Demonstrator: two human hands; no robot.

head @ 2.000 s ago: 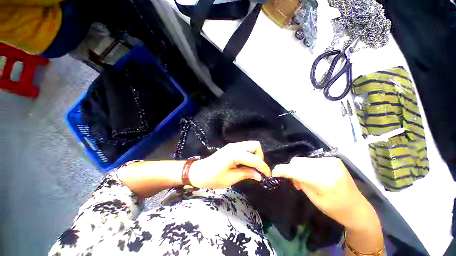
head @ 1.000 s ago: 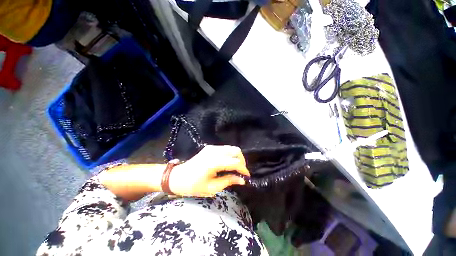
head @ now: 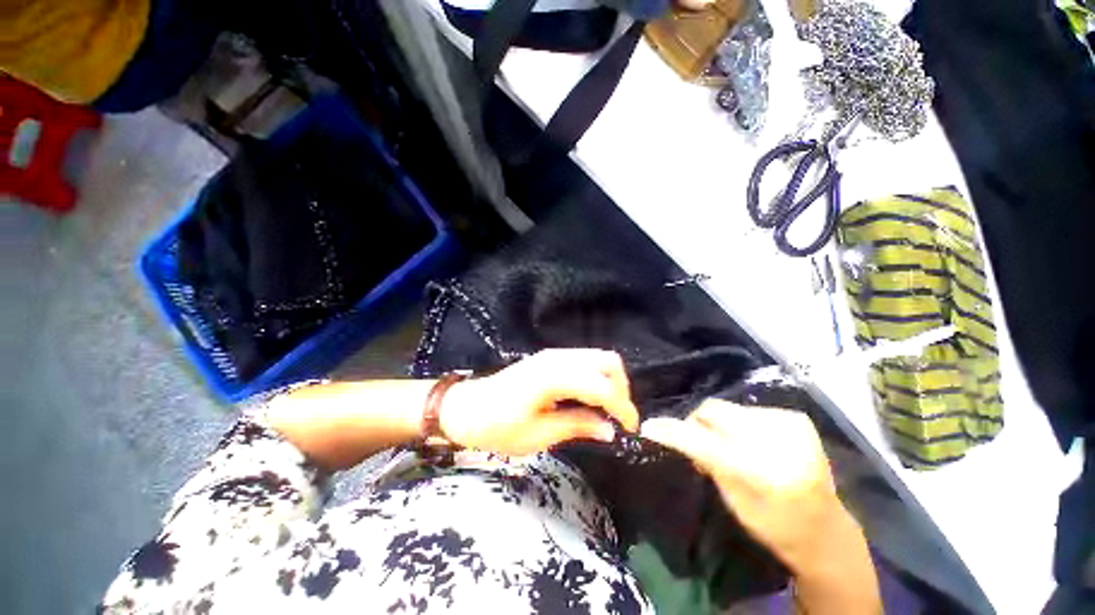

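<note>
The black garment point(head: 564, 300) lies over the lap against the table edge, with a dotted silvery line along its borders. My left hand point(head: 540, 402) pinches the garment's edge, where a short piece of glittering beaded trim point(head: 636, 449) shows below the fingertips. My right hand point(head: 757, 463) is close beside it on the right, its thumb and finger closed together at the same trim. Whether a needle or thread is between the right fingertips is too small to tell. A pale strip point(head: 775, 376) lies on the garment near the table edge.
On the white table point(head: 672, 204) lie black-handled scissors point(head: 795, 198), a tangled silver heap point(head: 871, 72), a striped yellow-green cloth point(head: 922, 324), a clear bag point(head: 747, 75) and a brown tray point(head: 690, 42). Black straps point(head: 594, 90) cross the edge. A blue basket point(head: 438, 258) and red stool point(head: 42, 144) stand left.
My right hand, out of sight one second ago, is back beside my left hand at the trim. The view has shifted slightly.
</note>
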